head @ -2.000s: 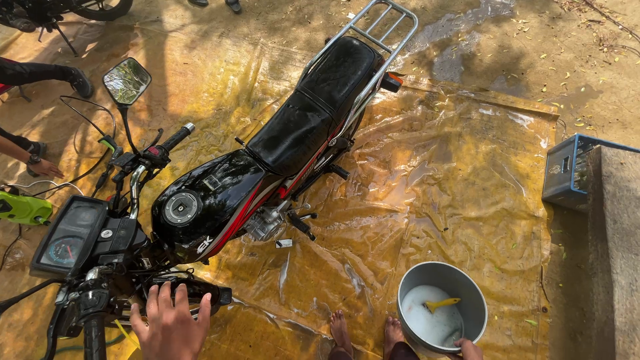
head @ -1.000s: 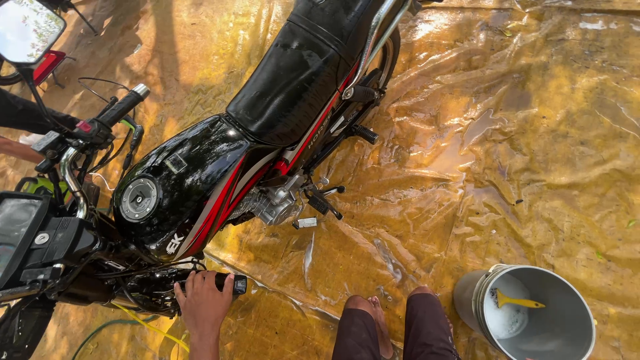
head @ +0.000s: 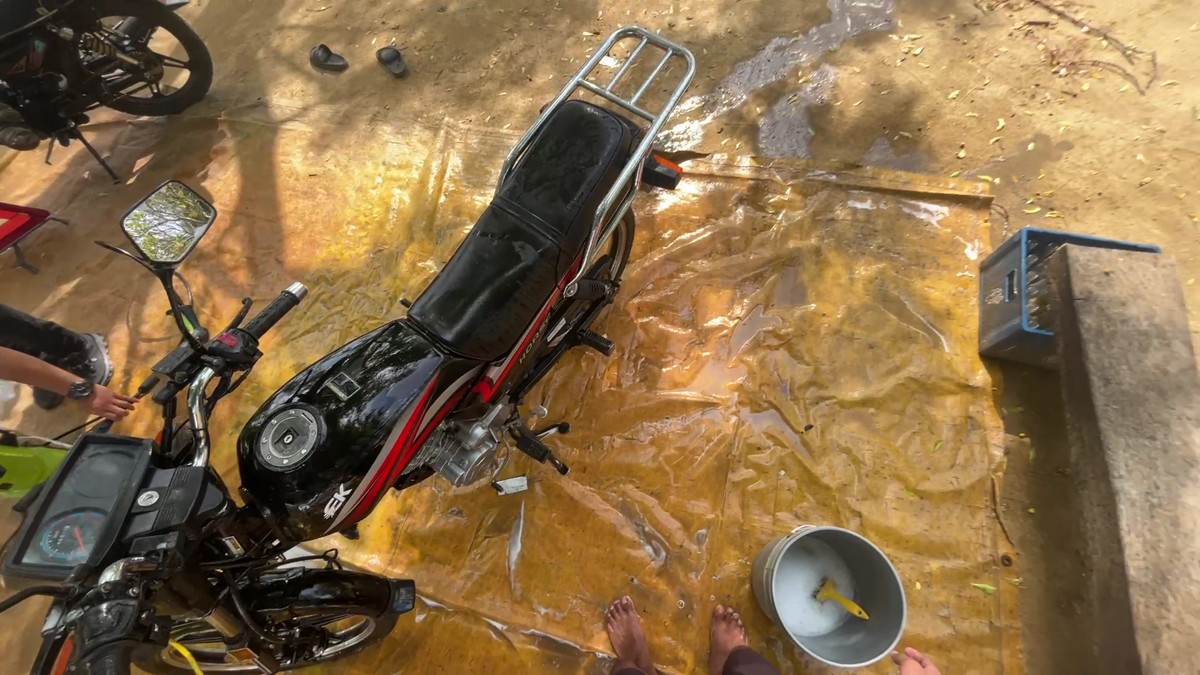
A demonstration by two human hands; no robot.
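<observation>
A black motorcycle with red and silver stripes stands across the left and middle, its fuel tank (head: 347,422) wet and shiny, its black seat (head: 525,234) behind. At the bottom right, the fingertips of my right hand (head: 914,662) show just beside the rim of a grey bucket (head: 764,572); whether they touch it cannot be told. Inside the bucket, a yellow-handled brush (head: 841,600) rests in whitish suds. My left hand is out of view. The front mudguard (head: 323,592) lies at the lower left, below the tank.
My bare feet (head: 727,633) stand on a wet yellow tarpaulin (head: 797,375). At the left, another person's hand (head: 108,403) is near the handlebar. A blue crate (head: 1017,300) sits by a concrete block (head: 1125,394) at the right. Another motorcycle (head: 103,56) and a pair of sandals (head: 328,58) are at the upper left.
My left hand, which was at the front mudguard, has left the view. My right fingers have come into view beside the bucket. The view has swung up and back.
</observation>
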